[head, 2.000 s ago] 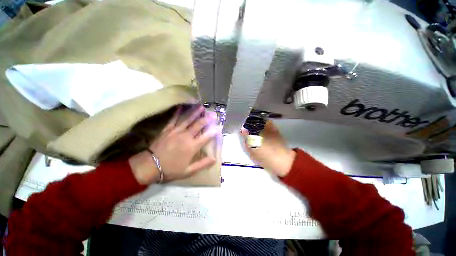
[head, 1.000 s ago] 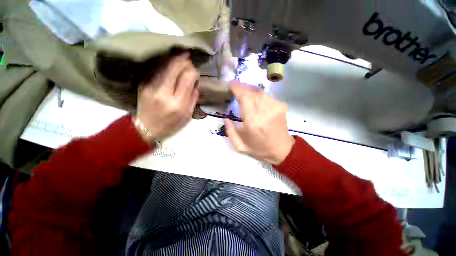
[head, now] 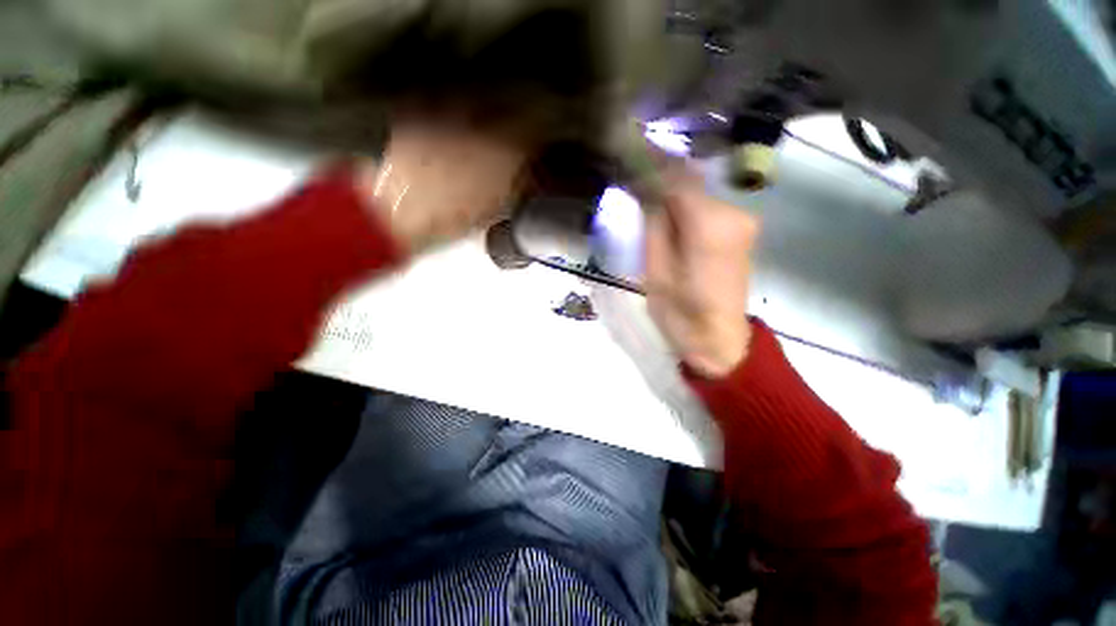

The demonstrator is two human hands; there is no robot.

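Observation:
The khaki trousers (head: 220, 49) are a blurred bundle raised across the top left, with a dark fold near the middle. My left hand (head: 447, 184) is at the bundle's lower edge, left of the needle area; its fingers are blurred and hidden by the cloth. My right hand (head: 704, 257) is just right of the lit needle area, its fingers closed at the cloth's right edge. The sewing machine head (head: 881, 73) fills the top right, with a small pale round knob (head: 754, 165) above my right hand. The needle itself cannot be made out.
The white machine table (head: 490, 355) spans the middle, with a slide cover edge and a small dark patch (head: 574, 306) on it. Narrow khaki strips (head: 1023, 428) hang at the right end. The striped-clothed lap (head: 490, 526) is below the table's front edge.
The cloth and my left hand have risen, and the cloth now covers the left fingers. My right hand has turned more upright and closed at the cloth's edge. The view has shifted and blurred.

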